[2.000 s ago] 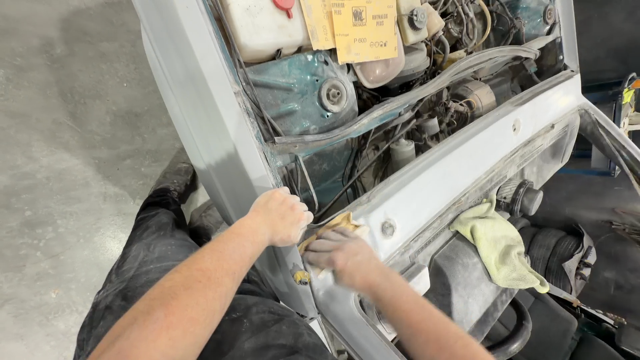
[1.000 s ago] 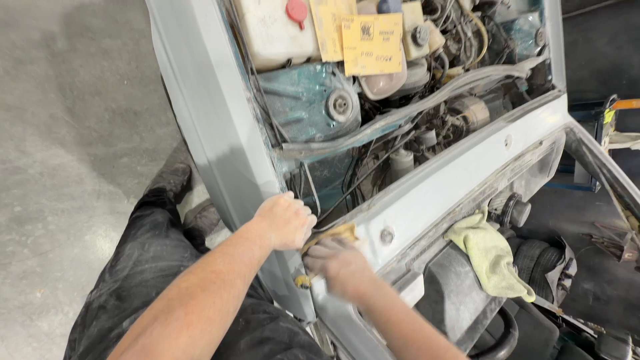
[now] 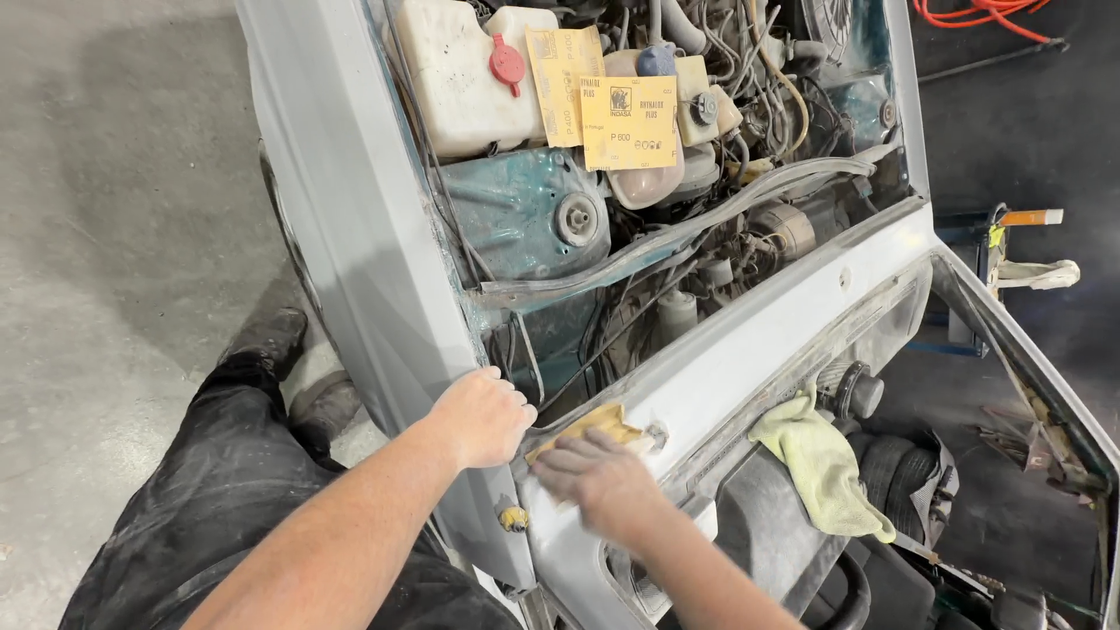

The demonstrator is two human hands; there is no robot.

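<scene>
My right hand (image 3: 591,477), blurred, presses a folded piece of yellow sandpaper (image 3: 604,423) flat on the grey-primed cowl panel (image 3: 726,359) of a car, near its corner by the fender. Just left of it, my left hand (image 3: 486,418) rests with curled fingers on the inner edge of the primed fender (image 3: 350,201); nothing shows in it. Two yellow sandpaper sheets, a P400 sheet (image 3: 553,105) and a P600 sheet (image 3: 628,131) overlapping it, lie over the engine bay beside a white plastic reservoir (image 3: 455,87) with a red cap.
A pale green cloth (image 3: 809,464) drapes over the dashboard, near a black round knob-like part (image 3: 862,394). A rubber seal (image 3: 700,227) runs across the engine bay. Tyres (image 3: 901,477) and the bare door frame (image 3: 1032,350) are at the right. A red hose (image 3: 989,10) lies at the top right.
My right hand stays at the cowl corner with the sandpaper, blurred in each frame and only slightly shifted. My left hand keeps its place on the fender edge.
</scene>
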